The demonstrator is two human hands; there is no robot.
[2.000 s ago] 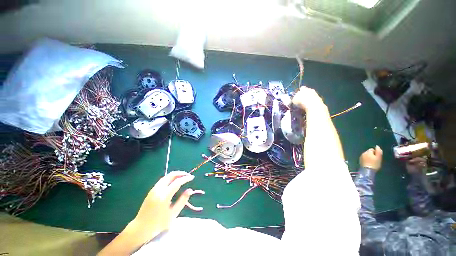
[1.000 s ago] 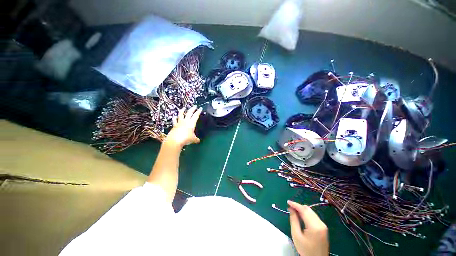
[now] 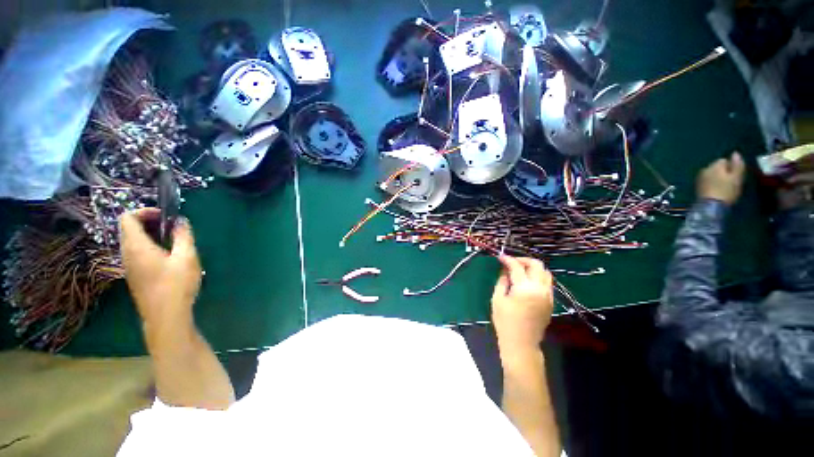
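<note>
My left hand (image 3: pixel 161 268) is raised at the left and holds a dark, thin-looking part (image 3: pixel 167 198), probably a black shell seen edge-on, in front of the heap of bundled harnesses (image 3: pixel 134 147). My right hand (image 3: pixel 524 294) is at the near edge of the loose harness pile (image 3: pixel 535 228), with its fingertips pinched on a wire harness (image 3: pixel 494 249). Fitted units with silver covers (image 3: pixel 485 134) and coloured wires stand behind that pile. Pliers (image 3: pixel 361 284) lie open between my hands.
Silver covers (image 3: pixel 252 95) and a black shell (image 3: pixel 328 136) lie at centre-left. A plastic bag (image 3: pixel 40 107) covers part of the left heap. Another person's hand (image 3: pixel 721 178) and grey sleeve are at the right. A tan surface (image 3: pixel 71 393) is at lower left.
My left hand, empty and spread a second ago, now holds the dark part. My right hand has moved up to the loose harnesses. The view has turned back to the right.
</note>
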